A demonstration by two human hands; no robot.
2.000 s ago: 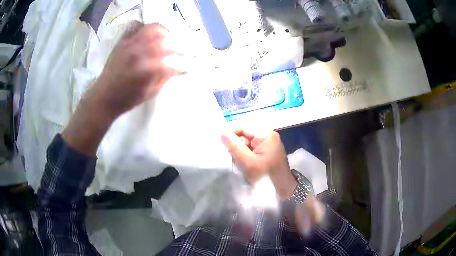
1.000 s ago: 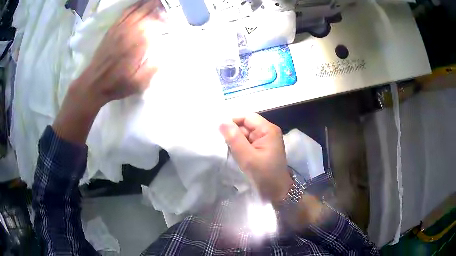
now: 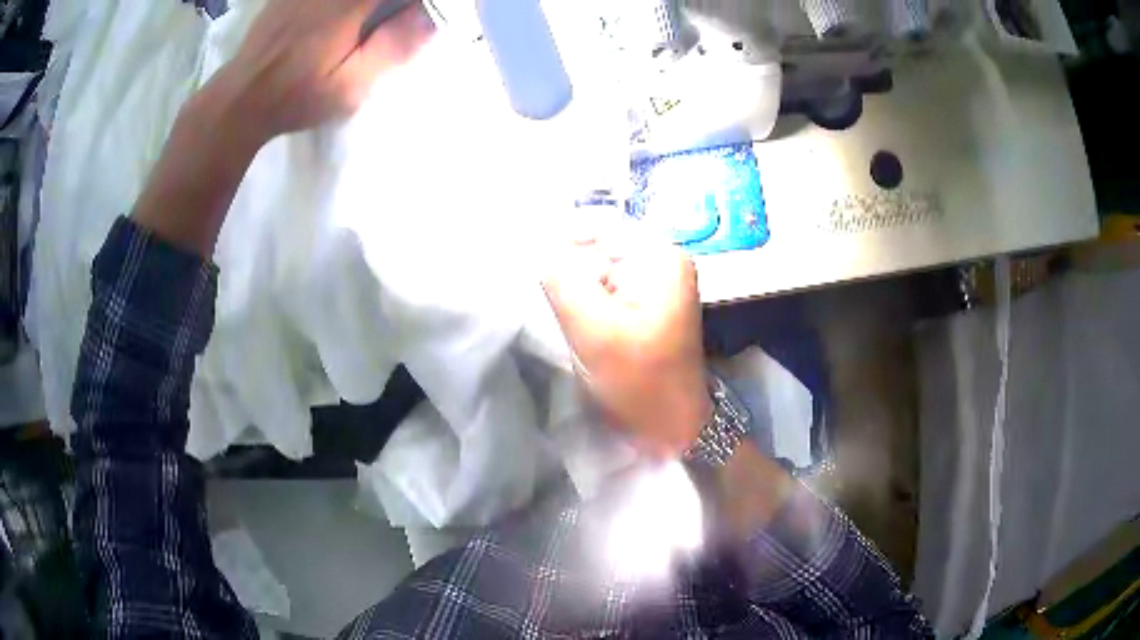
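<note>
A white garment piece point(image 3: 475, 338) lies over the machine table's left part and hangs over the front edge, overexposed near the needle. My right hand point(image 3: 631, 331) pinches its edge just in front of the needle area, left of the blue plate point(image 3: 703, 198). My left hand point(image 3: 313, 63) is at the upper left over the white cloth. Its fingertips are blurred in glare beside a small dark curved thing point(image 3: 385, 18), and its grip cannot be made out. The rounded grey-blue machine bar point(image 3: 525, 56) stands between the hands, above the cloth.
The cream-white machine table point(image 3: 969, 188) runs right, with a dark round hole and ruler marks. Pale ribbed tension knobs point(image 3: 828, 15) are at the top. Heaped white cloth point(image 3: 106, 238) fills the left. A pale surface point(image 3: 319, 550) is below, and white sheeting point(image 3: 1063, 438) hangs at the right.
My left hand has moved up and away over the cloth. My right hand has moved up to the needle area with the cloth edge, now covering part of the blue plate's left side.
</note>
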